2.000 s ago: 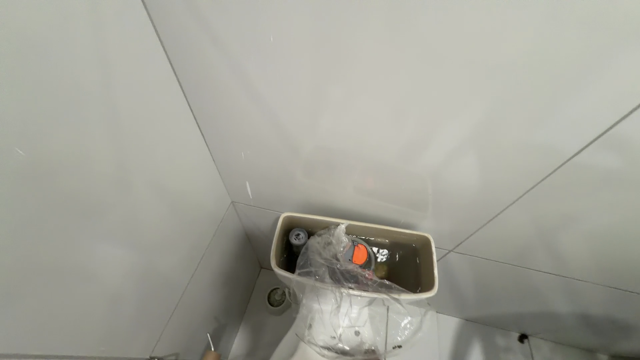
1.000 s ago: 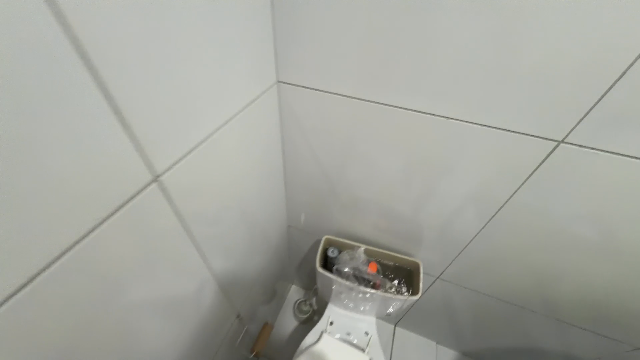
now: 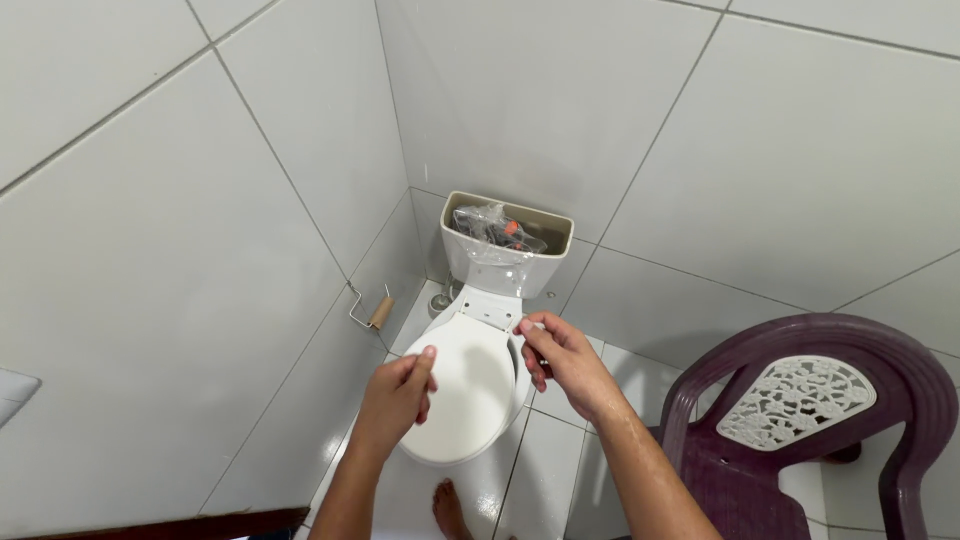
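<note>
My left hand (image 3: 396,397) is held over the left part of the closed white toilet lid (image 3: 465,394), fingers curled and thumb up; I see nothing held in it. My right hand (image 3: 562,360) is above the bowl's right edge, fingers bent, thumb near the index finger; whether something small is between them I cannot tell. Behind both hands stands the lidless toilet cistern (image 3: 510,266). A clear plastic bag (image 3: 491,229) with grey and orange parts lies in its opening and hangs over the front rim.
An empty cardboard roll (image 3: 381,313) hangs on a wire holder on the left tiled wall. A purple plastic chair (image 3: 810,330) with a white patterned back panel stands at the right. A bare foot (image 3: 448,506) is on the tiled floor before the toilet.
Both hands have come into view over the toilet; neither earlier frame shows them. The view has shifted, and the chair now shows at the right.
</note>
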